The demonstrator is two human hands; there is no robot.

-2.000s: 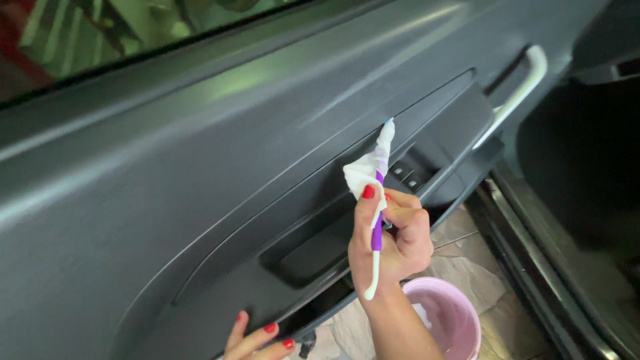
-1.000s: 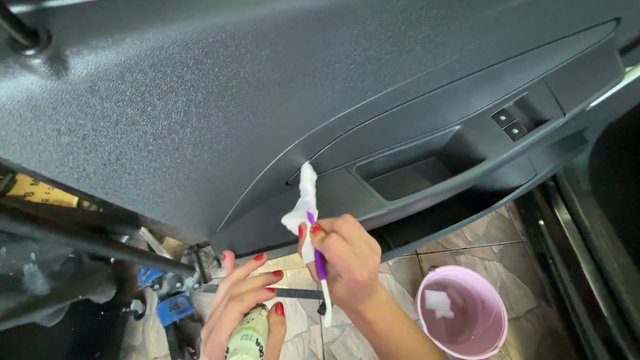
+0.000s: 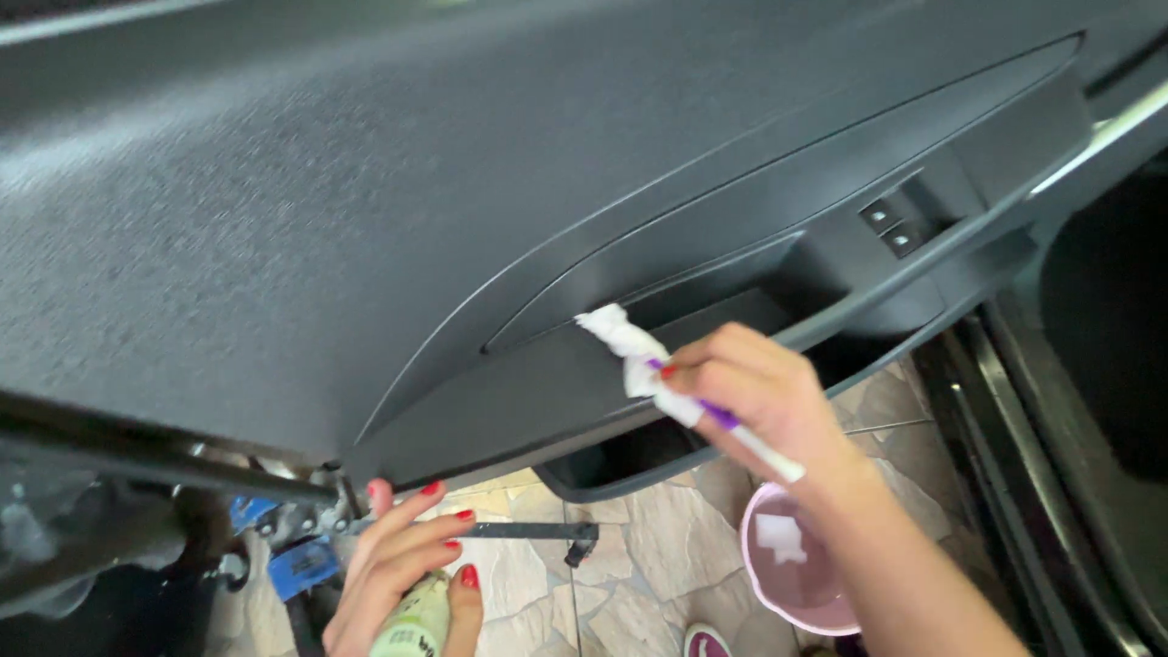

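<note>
My right hand (image 3: 762, 392) grips a purple and white plastic handle (image 3: 730, 424), probably of a brush, whose tip is wrapped in white cloth or tissue (image 3: 630, 342). The wrapped tip meets the dark grey car door panel (image 3: 511, 228) at the upper edge of the armrest (image 3: 520, 401), left of the recessed pull pocket (image 3: 757, 310). At the lower left, my left hand (image 3: 401, 566) holds a pale green bottle (image 3: 418, 620) bearing writing, its fingertips near the armrest's lower end. The bottom of the bottle is out of view.
Two window switches (image 3: 890, 228) sit on the armrest's right part. Below, a pink bucket (image 3: 757, 566) with a white piece inside stands on the stone-patterned tile floor (image 3: 639, 547). A black door check arm (image 3: 520, 531) and blue-marked hinge parts (image 3: 301, 566) lie lower left; the door sill (image 3: 995, 456) runs at right.
The wrapped tip has moved from the left end of the trim line rightward along the armrest. The bottle in my left hand shows since one second ago; the oldest frame shows only that hand's fingers.
</note>
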